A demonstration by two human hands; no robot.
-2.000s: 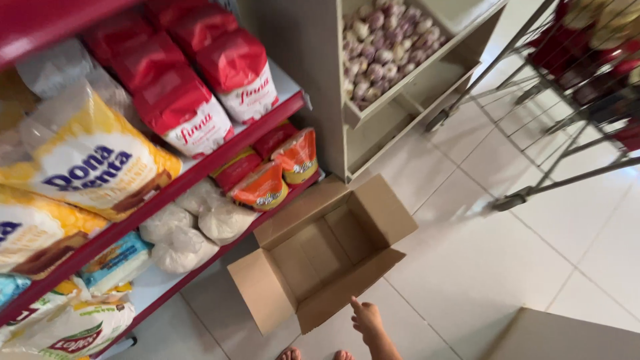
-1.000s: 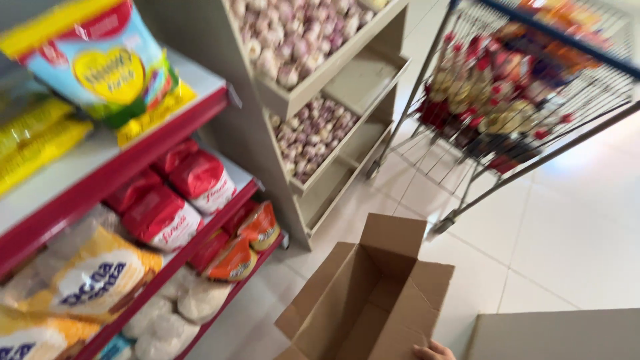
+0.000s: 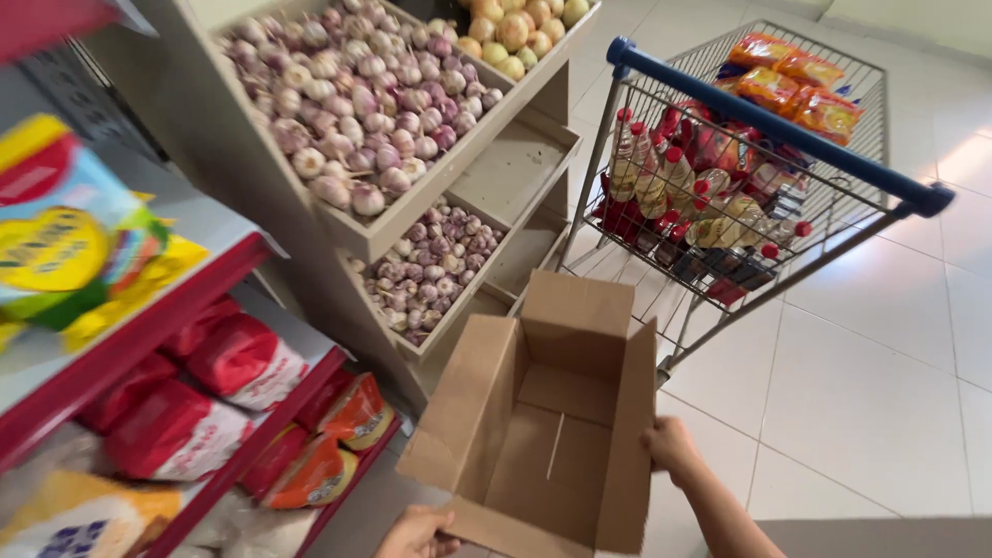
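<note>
An open cardboard box (image 3: 554, 434) with nothing inside is held up between my two hands, its flaps folded outward. My right hand (image 3: 670, 448) grips the edge of the box's right flap. At the lower left, my left hand (image 3: 422, 533) pinches the corner of the near flap between thumb and fingers. Beyond the box stands a rack with a large bin of garlic bulbs (image 3: 364, 101) and a lower bin of smaller garlic bulbs (image 3: 434, 271).
A loaded wire shopping cart (image 3: 775, 124) with a blue handle stands beyond the box at the right. Red-edged shelves (image 3: 147, 333) with packaged goods run along the left. Onions (image 3: 511, 31) lie in a bin at the top. A pale surface edge (image 3: 883, 535) shows at lower right.
The cardboard box was on the floor two seconds ago and is now lifted in my hands. My left hand has come into view, holding a flap. The view has swung up toward the rack and cart.
</note>
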